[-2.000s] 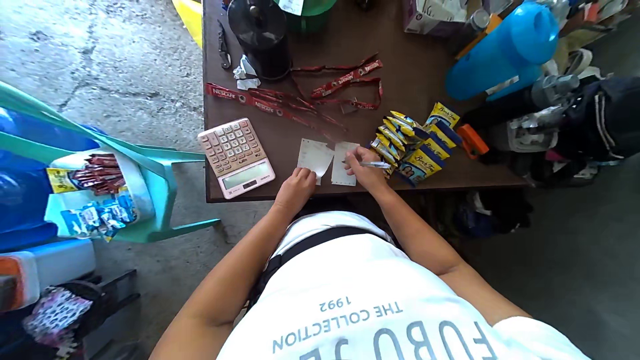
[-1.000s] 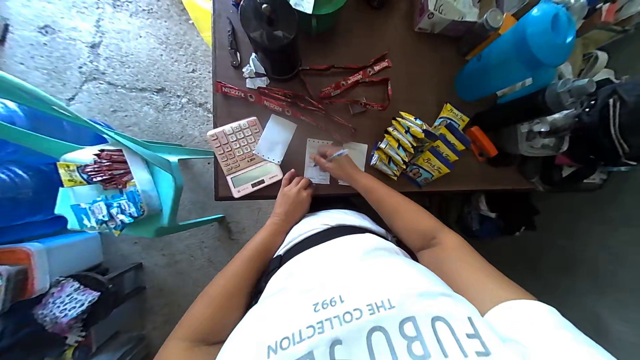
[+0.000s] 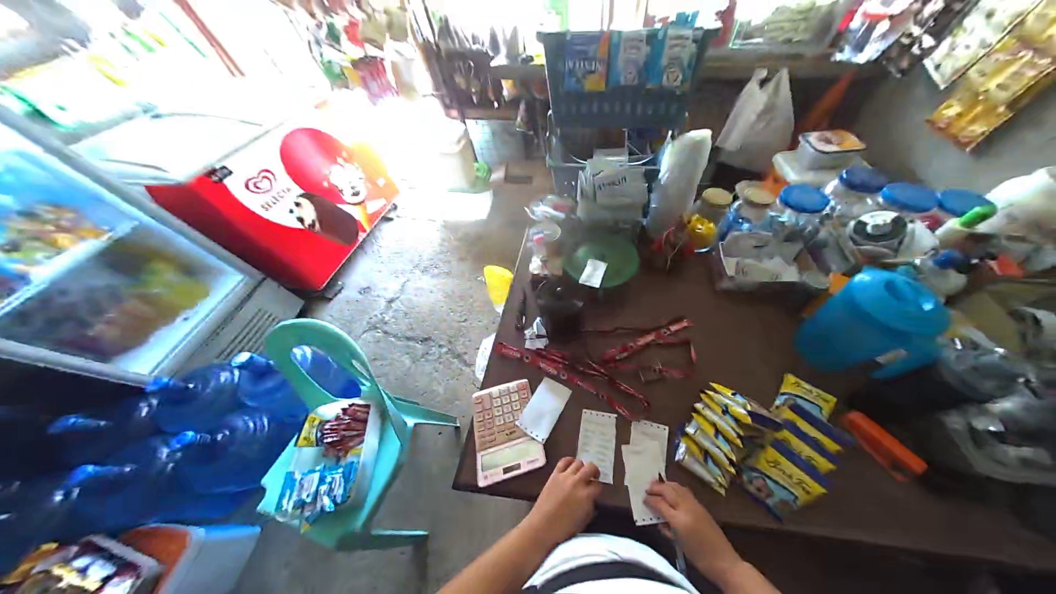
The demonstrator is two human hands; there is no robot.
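Observation:
My left hand [image 3: 569,493] rests at the table's near edge, touching the lower end of a narrow paper slip with writing [image 3: 596,445]. To its right, my right hand [image 3: 678,510] holds a pen [image 3: 678,551] and lies against a stack of small paper slips [image 3: 646,470]. A blank-looking slip [image 3: 544,410] overlaps the pink calculator [image 3: 505,433] on the left. Beyond the slips a red lanyard [image 3: 569,371] is spread on the brown table. Small yellow and blue snack packets [image 3: 784,472] lie in rows right of my right hand.
A blue plastic pitcher [image 3: 874,322], an orange-handled object [image 3: 884,445] and lidded jars [image 3: 804,206] stand at the right. A dark canister [image 3: 559,305] and green plate [image 3: 602,257] are farther back. Left of the table is a green plastic chair [image 3: 384,462] holding a tray of sachets.
The view has tilted up strongly. Since two seconds ago one slip has come to lie on the calculator's edge. My right hand has moved from the slips' upper part to their right side.

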